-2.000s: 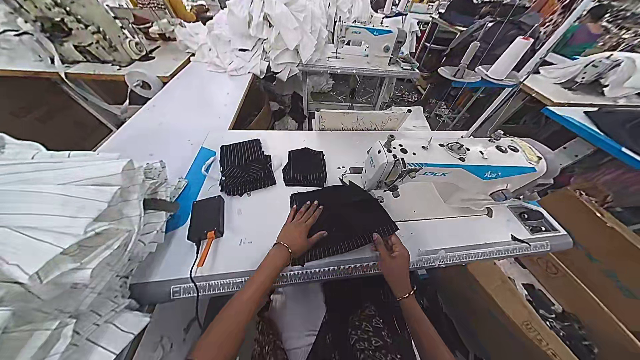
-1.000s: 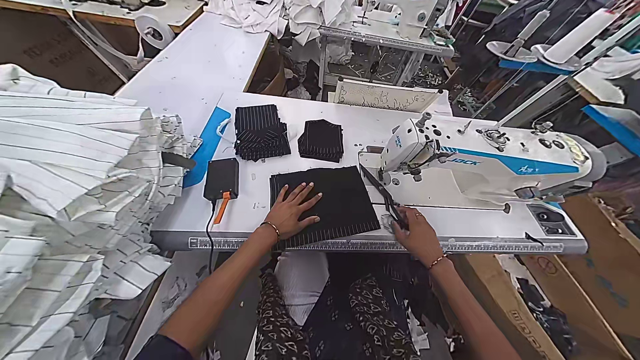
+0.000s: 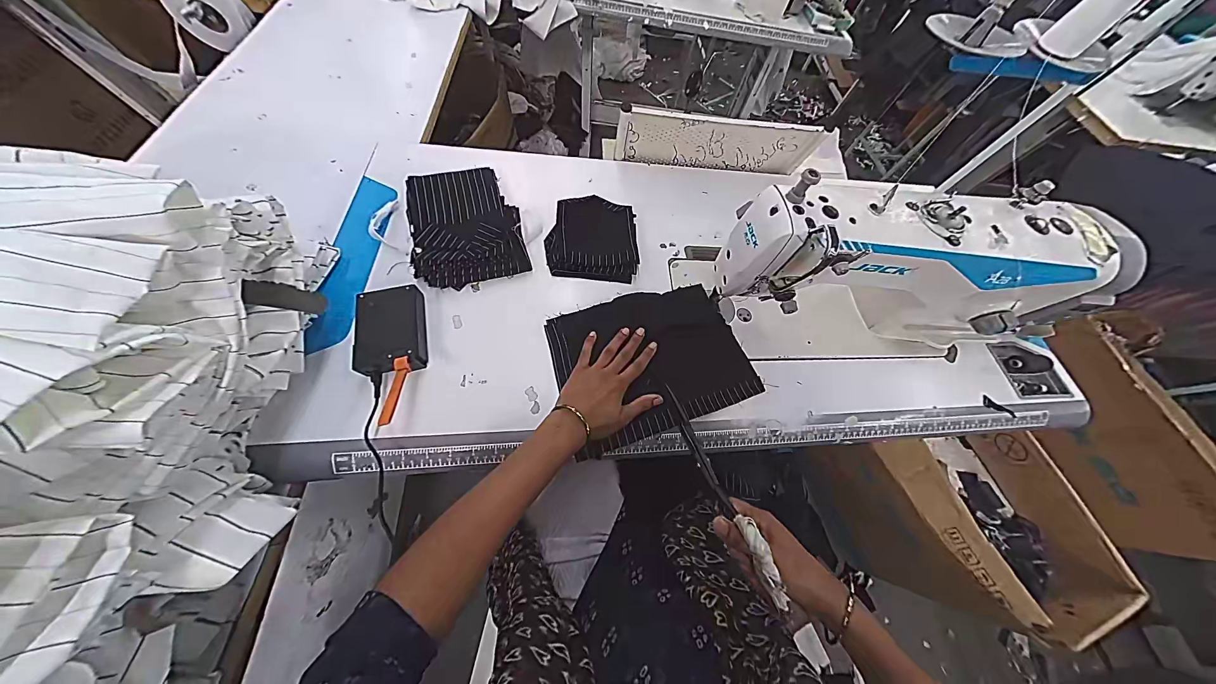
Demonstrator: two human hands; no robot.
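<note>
A stack of black pinstriped fabric pieces (image 3: 693, 342) lies at the table's front edge, left of the white sewing machine's needle area. My left hand (image 3: 608, 380) presses flat on it with fingers spread. In my right hand (image 3: 779, 556), below the table edge, are long dark scissors (image 3: 698, 451) with cloth-wrapped handles; their blades point up over the fabric's front edge. How far the blades are apart cannot be told. Two smaller stacks of black striped pieces, one folded unevenly (image 3: 465, 228) and one small (image 3: 592, 239), lie farther back.
The sewing machine (image 3: 912, 266) stands at the right. A black box with an orange strip (image 3: 390, 329) and cable sits left. White striped fabric (image 3: 104, 380) is heaped at the far left. An open cardboard box (image 3: 950, 532) stands below the table at the right.
My right hand, on the black fabric's right side two seconds ago, took hold of the scissors beside it and has moved down and left with them. The black fabric now lies turned at an angle.
</note>
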